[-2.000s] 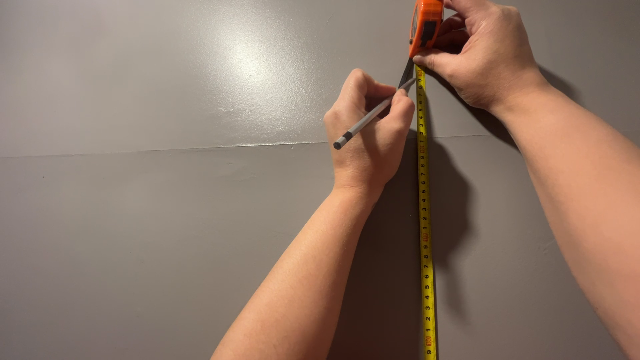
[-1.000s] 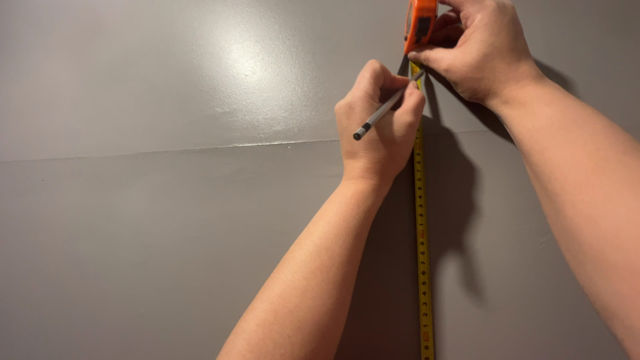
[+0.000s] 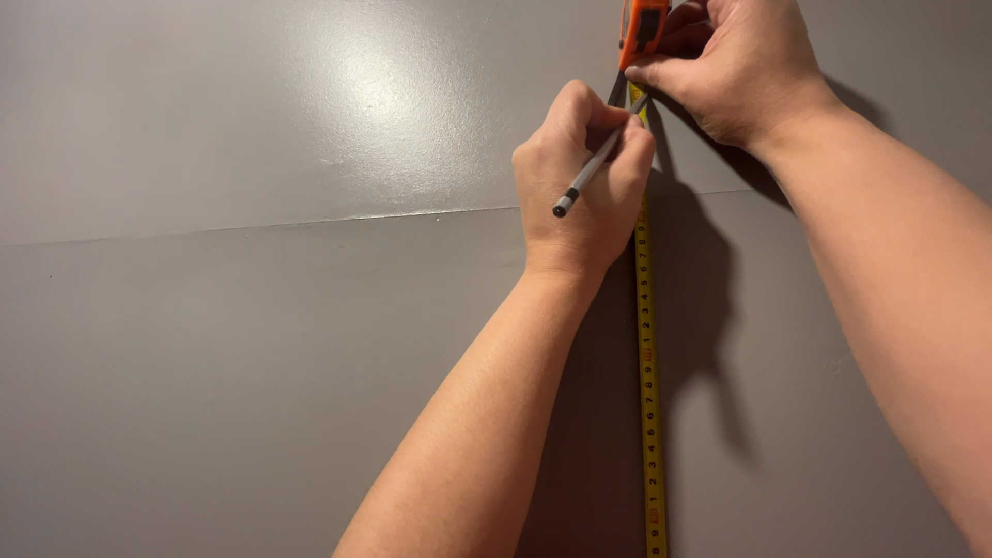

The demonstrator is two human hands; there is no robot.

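Note:
My left hand [image 3: 585, 178] grips a grey pencil [image 3: 593, 167] with a black band near its blunt end; the pencil slants up to the right, its upper end over the tape. At the top edge, my right hand [image 3: 744, 74] holds an orange tape measure case [image 3: 643, 31], with the thumb at its lower end. From the case the yellow tape blade [image 3: 649, 372] runs down the grey surface and out of view at the bottom. Part of the blade is hidden behind my left hand, and the top of the case is cut off.
A smooth grey painted surface [image 3: 232, 372] fills the view. A thin seam [image 3: 310, 222] crosses it, rising slightly to the right. Light glares off the upper part, and shadows of the hands and arms fall beside the blade.
Over the two seconds, the pencil's blunt end has swung down and to the right, and the visible length of tape has shifted slightly left in view. Both hands keep their holds.

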